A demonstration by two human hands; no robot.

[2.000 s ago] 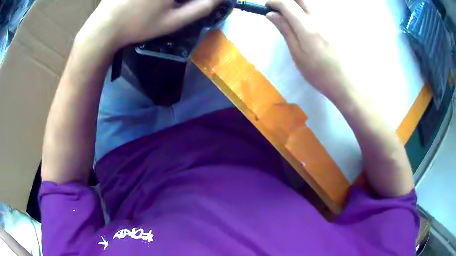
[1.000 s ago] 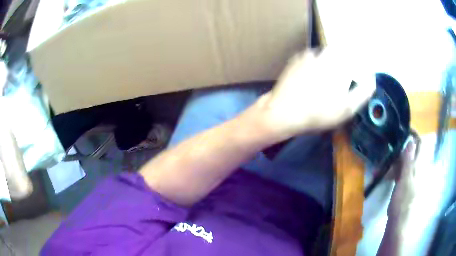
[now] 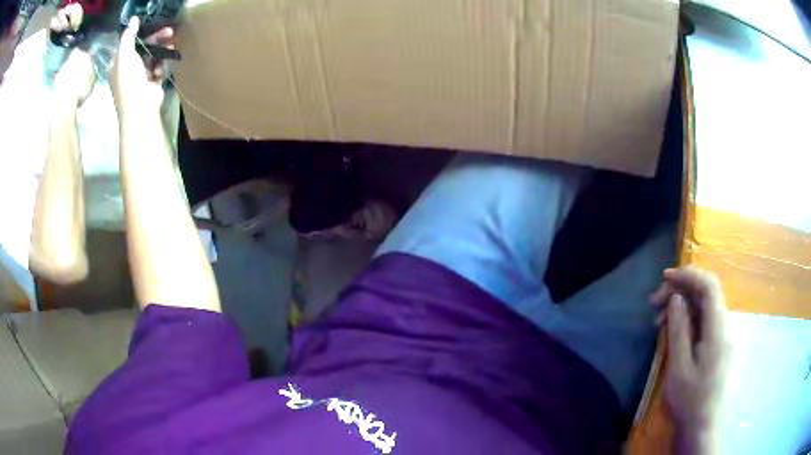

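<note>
My left hand (image 3: pixel 140 67) is stretched out to the upper left, small in view. It holds a black unit (image 3: pixel 156 12), partly cut off by the top edge; a short black strip (image 3: pixel 163 53) sticks out beside the fingers. A thin pale thread hangs from there across the carton flap. My right hand (image 3: pixel 695 324) rests on the taped bench edge (image 3: pixel 702 233) at the right, fingers loosely bent, holding nothing visible.
A brown carton flap (image 3: pixel 427 80) spans the top middle over my lap. Another person's forearm (image 3: pixel 60 195) and hands are at the left beside my left hand, near a small dark ring-like part (image 3: pixel 67 38). Brown cardboard (image 3: pixel 53 355) lies lower left.
The view has swung left. My left hand has moved from the bench to the upper left with the black unit. My right hand has let go of it and lies at the bench edge.
</note>
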